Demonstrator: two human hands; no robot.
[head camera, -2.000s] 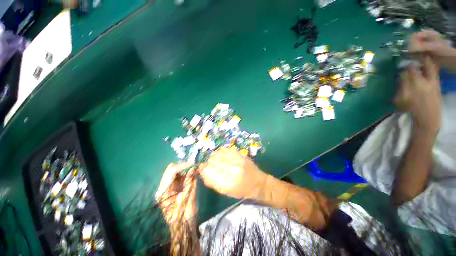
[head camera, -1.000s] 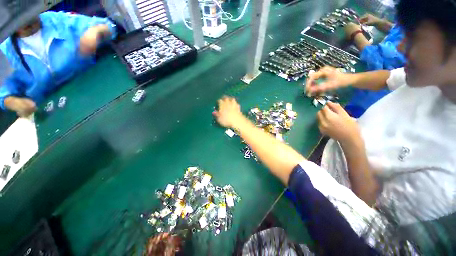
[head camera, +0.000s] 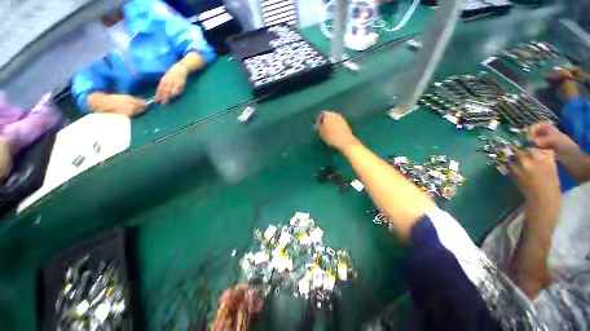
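My right hand (head camera: 335, 130) is stretched out over the far part of the green bench, fingers curled downward; whether something is between the fingertips cannot be told. My left hand (head camera: 238, 308) is blurred and cut off at the bottom edge, below the near pile; its fingers and any held part are unclear. A loose pile of circuit board assemblies (head camera: 297, 255) with white rectangles and orange-yellow strips lies in front of me. A larger pile (head camera: 437, 174) lies to the right, partly behind my right forearm. A small heap of black parts (head camera: 331, 176) lies nearer than my right hand.
A black parts tray (head camera: 132, 275) holds boards at lower left. A single unit (head camera: 246, 114) lies on the far strip. A post (head camera: 427, 58) stands beyond the right pile. Coworkers' hands are at far left and right. Panelled boards (head camera: 472, 97), a far tray (head camera: 284, 87) and a white sheet (head camera: 97, 132) lie farther off.
My right hand has left the near pile, reached over the black parts, and now is beyond them, uncovering the heap. My left hand has dropped low in the picture. The view has shifted.
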